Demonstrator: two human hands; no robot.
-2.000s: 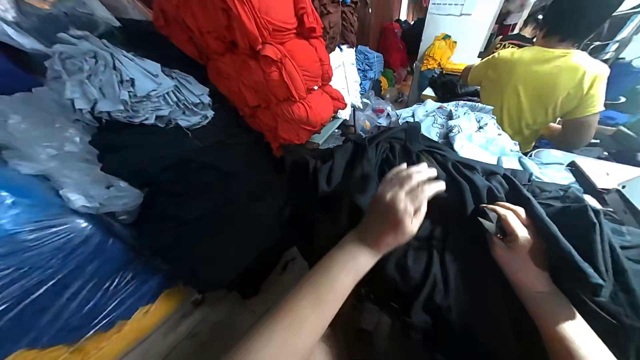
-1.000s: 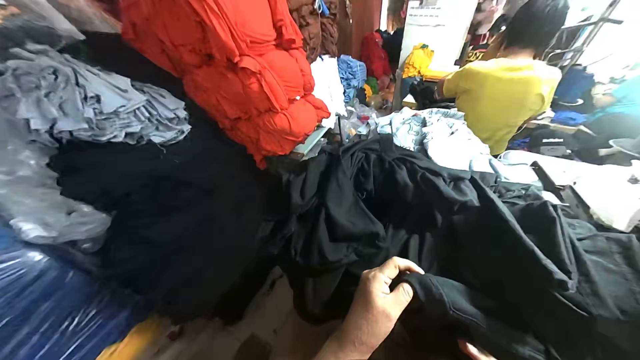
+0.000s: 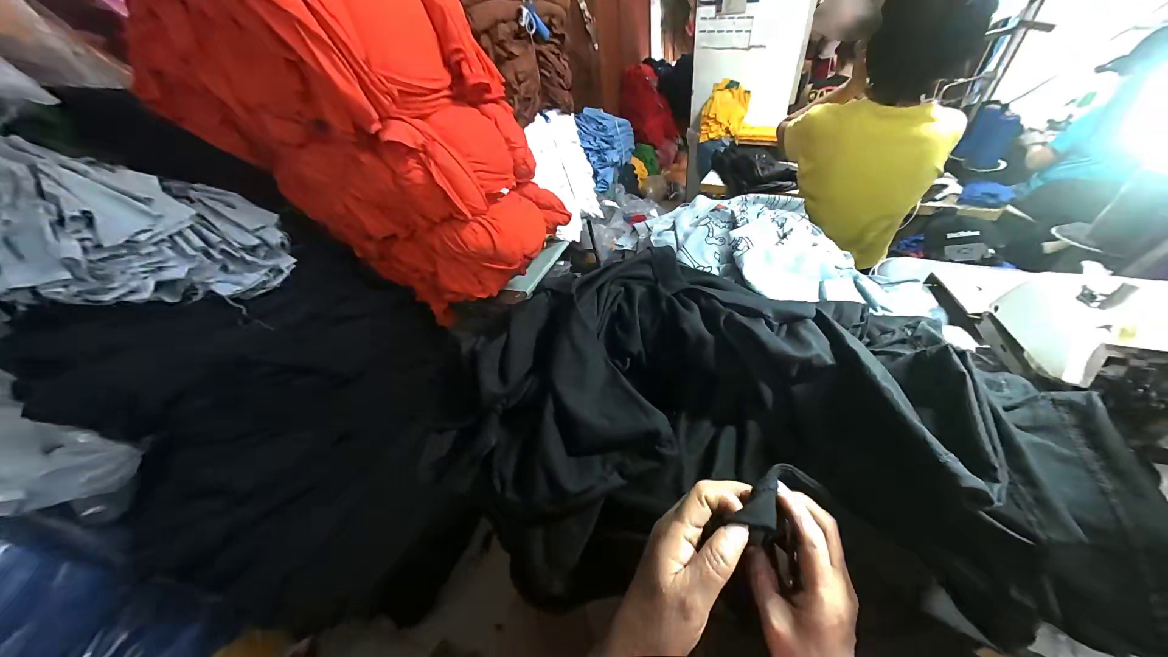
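Black fabric garments [image 3: 730,365] lie heaped across the middle and right of the view. At the heap's lower edge, my left hand [image 3: 684,566] pinches a folded black fabric edge [image 3: 759,509] between thumb and fingers. Close beside it on the right, my right hand [image 3: 808,575] grips the same piece, its fingers curled round a narrow band of it. A dark object shows within the right hand's fingers; what it is cannot be told.
Red fabric bundles [image 3: 429,164] rise at upper left, beside stacked grey cloth pieces [image 3: 137,237]. More black cloth [image 3: 274,438] spreads below. Patterned light fabric [image 3: 757,242] lies behind the heap. A white sewing machine [image 3: 1049,319] stands at right. A person in yellow [image 3: 871,173] sits beyond.
My hands, apart over the black fabric two seconds ago, are now close together at its lower edge. The right hand, mostly out of view one second ago, shows again on the fabric edge.
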